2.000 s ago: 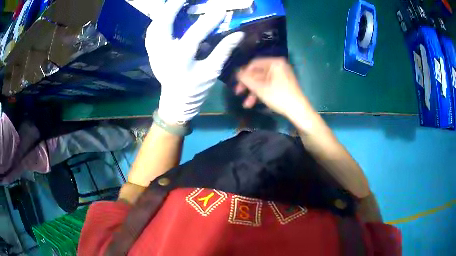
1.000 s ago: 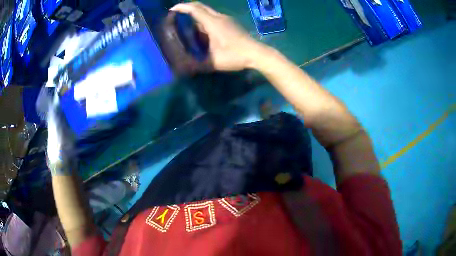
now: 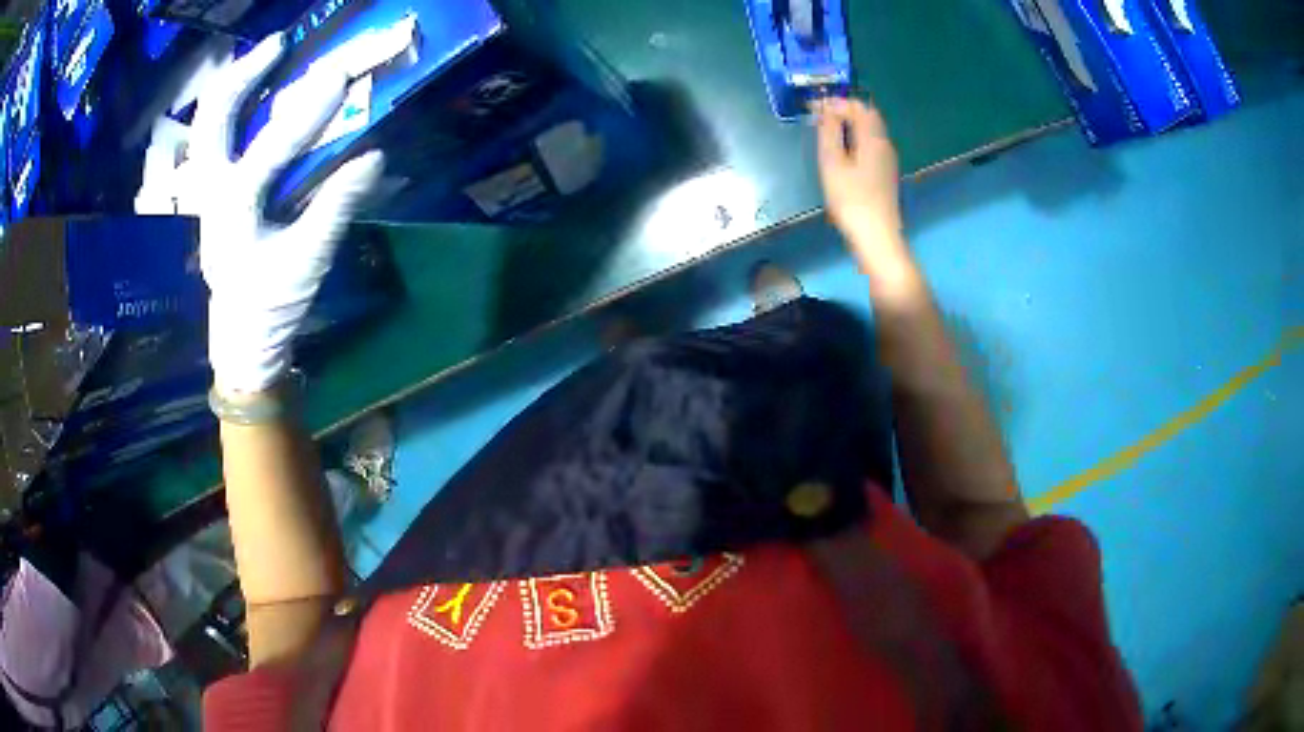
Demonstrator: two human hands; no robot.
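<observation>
A closed blue and black retail box [image 3: 494,136] stands on the green table at the upper left, a white machine pictured on its lid. My left hand [image 3: 272,215], in a white knitted glove, lies on the lid with its fingers spread. My right hand [image 3: 855,143] is bare and at the near end of the blue tape dispenser [image 3: 784,65], its fingertips together at the cutting edge. Whether a piece of tape is between them cannot be told. The top of the dispenser is cut off by the frame's edge.
Slim blue boxes [image 3: 1144,65] lie in a row at the upper right. More blue boxes [image 3: 79,57] are at the upper left. An open brown carton [image 3: 36,293] with clear plastic is at the left. The table's front edge [image 3: 572,315] runs diagonally above the blue floor.
My right hand has left the box's side and moved right to the tape dispenser. The box, tilted up between both hands a second ago, now rests on the table with my left hand on top.
</observation>
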